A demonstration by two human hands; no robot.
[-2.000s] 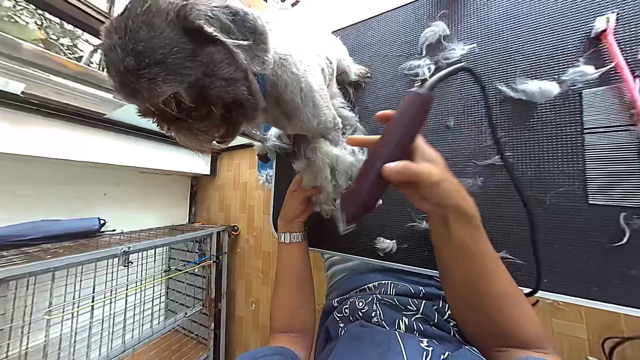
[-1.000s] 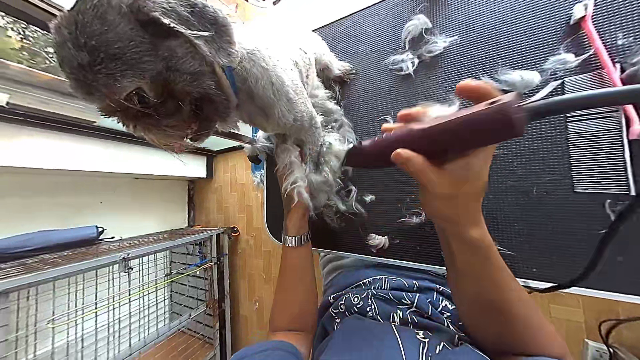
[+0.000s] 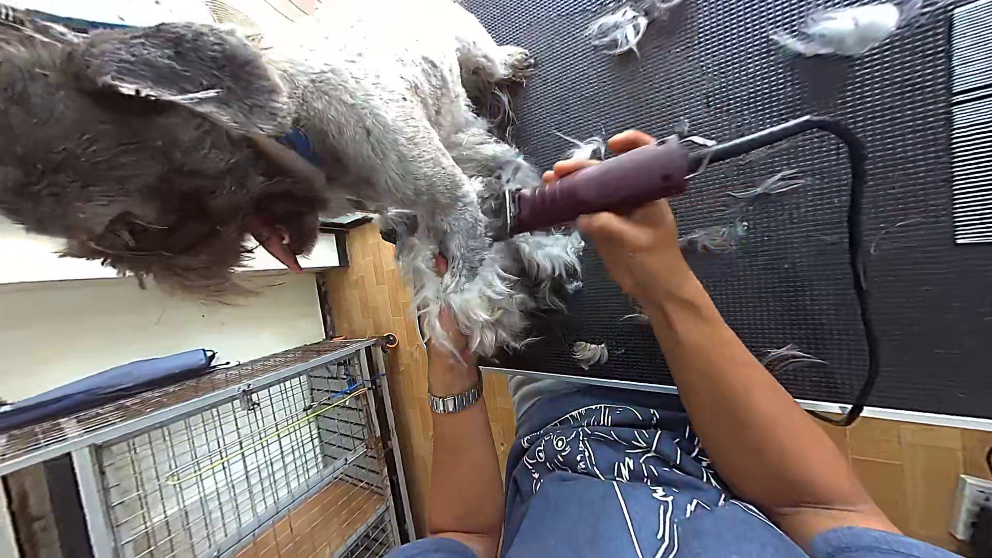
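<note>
A grey dog (image 3: 372, 116) with long shaggy leg fur and a blue collar stands at the upper left, its mouth open and tongue out. My right hand (image 3: 632, 225) is closed around a maroon corded hair clipper (image 3: 604, 186); the blade end touches the fur of the dog's front leg (image 3: 461, 225). My left hand (image 3: 453, 325), below a metal watch on the wrist, is at the lower part of that leg, with its fingers mostly hidden by fur, so its grip is not visible. The clipper's black cord loops down at the right.
Cut tufts of fur (image 3: 849, 29) lie on the black textured grooming table mat (image 3: 775, 279). A metal comb (image 3: 973, 124) lies at the right edge. At the lower left stands a wire cage (image 3: 232, 442) with a folded blue umbrella (image 3: 116, 384) on top.
The clipper has turned from pointing steeply down two seconds ago to lying nearly level, its blade now against the leg fur. The cord's loop has shifted. The dog's mouth now shows its tongue.
</note>
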